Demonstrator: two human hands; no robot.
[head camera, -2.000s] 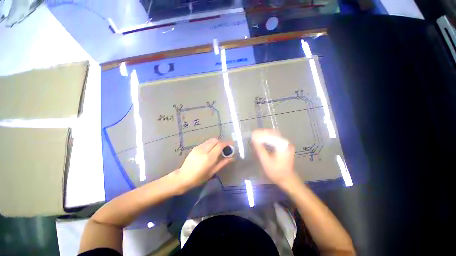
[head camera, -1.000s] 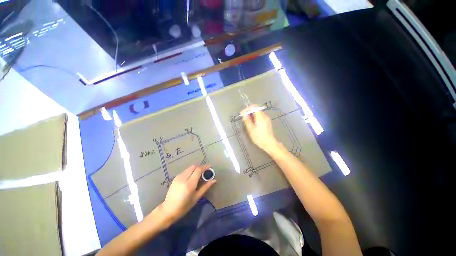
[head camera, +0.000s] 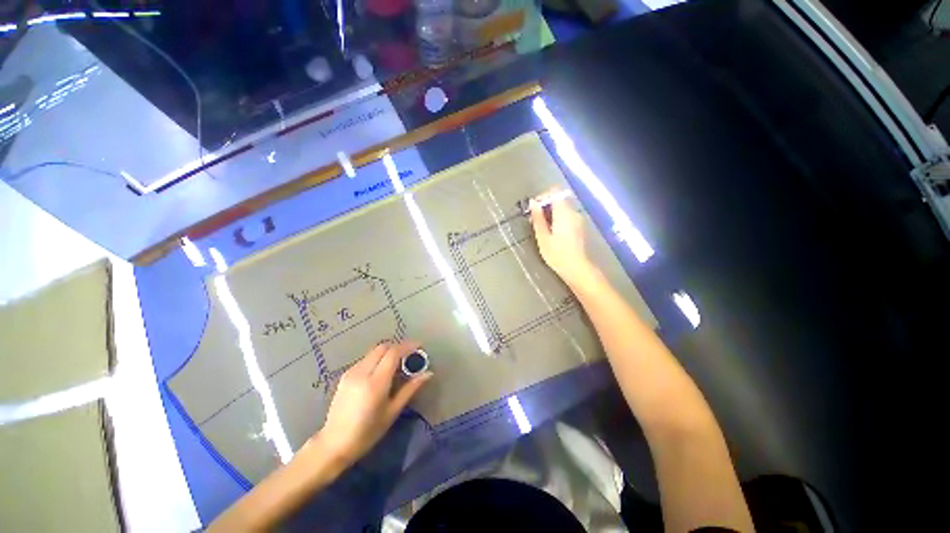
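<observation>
A transparent blue sewing template (head camera: 167, 312) lies over a khaki fabric panel (head camera: 417, 302), with two dark pocket-shaped slot outlines. My left hand (head camera: 365, 394) holds a small round pot or cap (head camera: 415, 362), dark-centred with a pale rim, beside the left outline. My right hand (head camera: 560, 234) grips a thin white pen-like marker (head camera: 550, 200) at the upper right corner of the right outline. Its tip is too small to make out. Bright glare strips cross the sheet.
Khaki panel stacks (head camera: 54, 328) lie on the white worktable (head camera: 156, 458) at left. A brown-orange hinge strip (head camera: 344, 172) runs along the template's far side. The glossy black table (head camera: 719, 177) extends right. A pale curved rail (head camera: 865, 89) stands at the far right.
The view has shifted, so the template appears further left and tilted. My right hand has moved from near the right outline's lower left to its upper right corner. My left hand still holds the pot.
</observation>
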